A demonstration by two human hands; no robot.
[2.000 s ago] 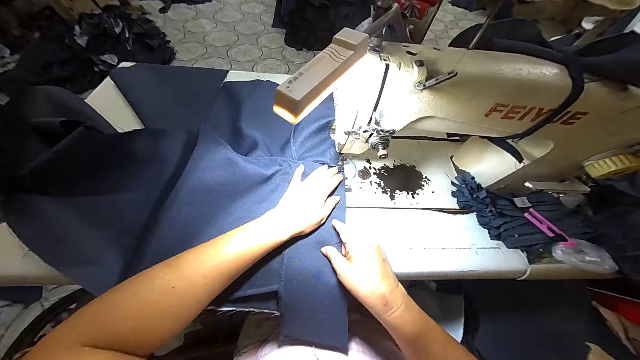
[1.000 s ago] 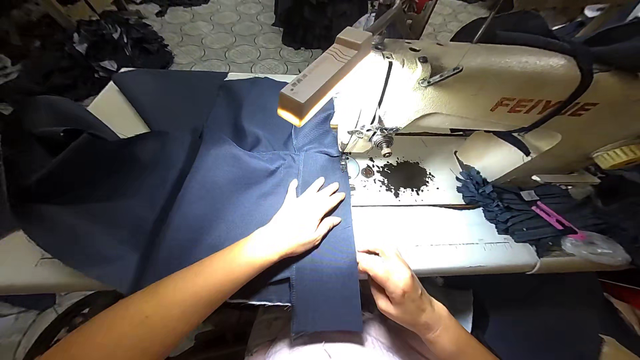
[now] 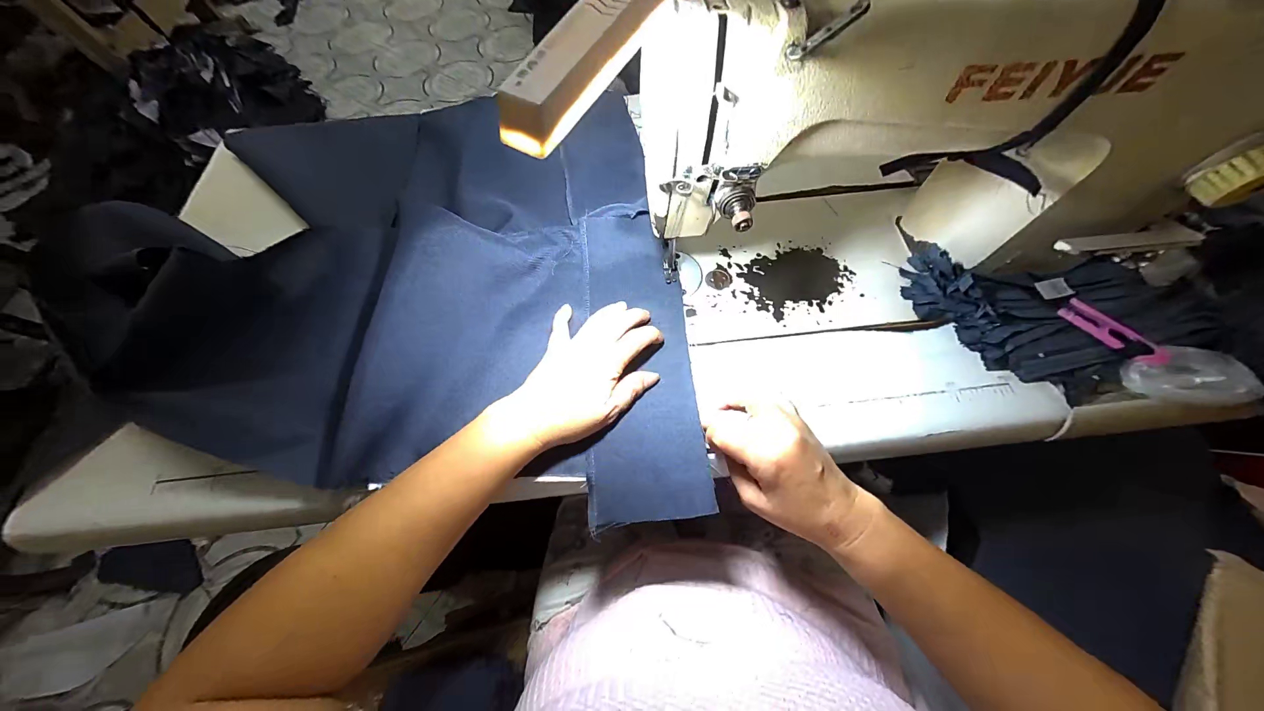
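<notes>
Navy blue fabric (image 3: 474, 326) with a seamed strip along its right side lies over the bed of a sewing machine (image 3: 889, 89). My left hand (image 3: 597, 370) rests flat on the fabric, fingers apart, left of the strip's right edge. My right hand (image 3: 780, 459) has its fingers curled at that edge, near the front of the table; the fingertips seem to pinch the edge of the cloth. Beyond my hands, the presser foot (image 3: 671, 267) stands at the strip's right edge. Whether the needle is in the cloth cannot be made out.
A lit lamp (image 3: 573, 74) hangs over the fabric. Right of the needle is a dark worn patch (image 3: 795, 278) on the bed. Gathered dark cloth pieces (image 3: 1066, 316), a pink thread snipper (image 3: 1111, 328) and a clear plastic bag (image 3: 1190, 375) lie at the right.
My right hand was open on the strip two seconds ago and is now curled at its right edge. The strip's near end has moved towards me since the first frame.
</notes>
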